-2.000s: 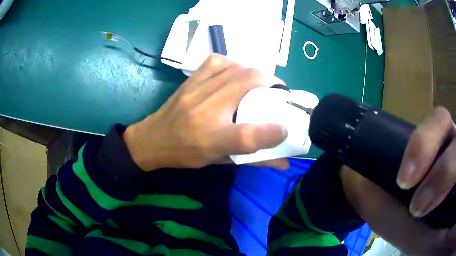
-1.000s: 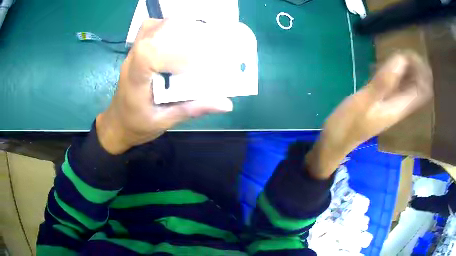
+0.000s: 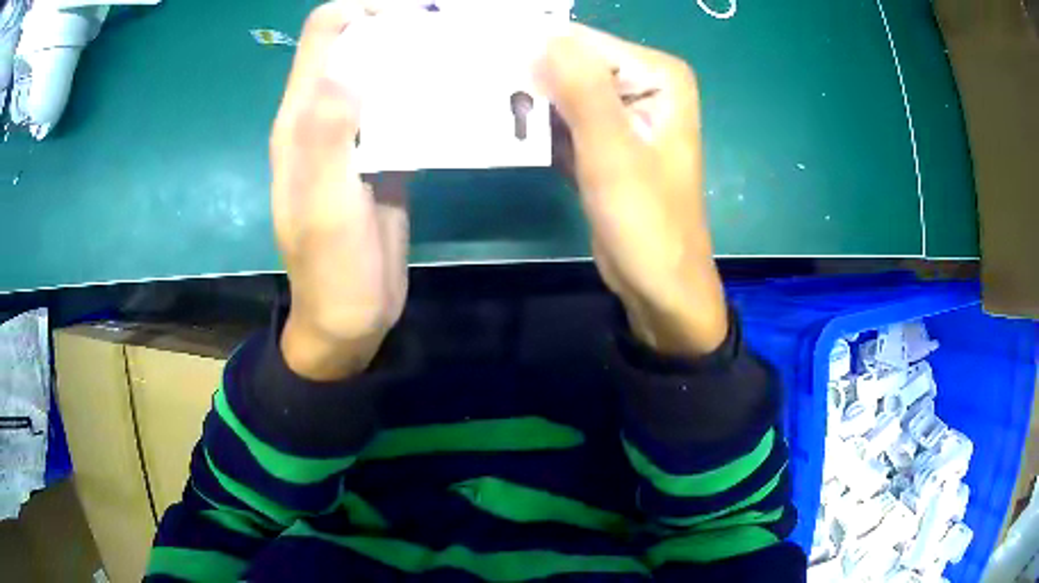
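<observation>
A white mounting base [image 3: 456, 120] with a dark keyhole slot faces me at the top centre, above the green bench. It is overexposed, and the part behind it is cut off by the top edge. My left hand [image 3: 330, 205] grips its left side. My right hand [image 3: 638, 171] holds its right side. A pale connector with a yellow mark [image 3: 271, 38] shows to the left of my left hand. No screwdriver is in view.
The green bench [image 3: 798, 171] has a white ring [image 3: 718, 7] at the top edge. White camera units [image 3: 51, 68] lie at the upper left. A blue bin [image 3: 815, 342] of small white parts is at the lower right. Cartons [image 3: 177, 421] stand at the lower left.
The black screwdriver has left my right hand and the view. My right hand has moved left onto the base. The base now faces me, higher in the picture, between both hands.
</observation>
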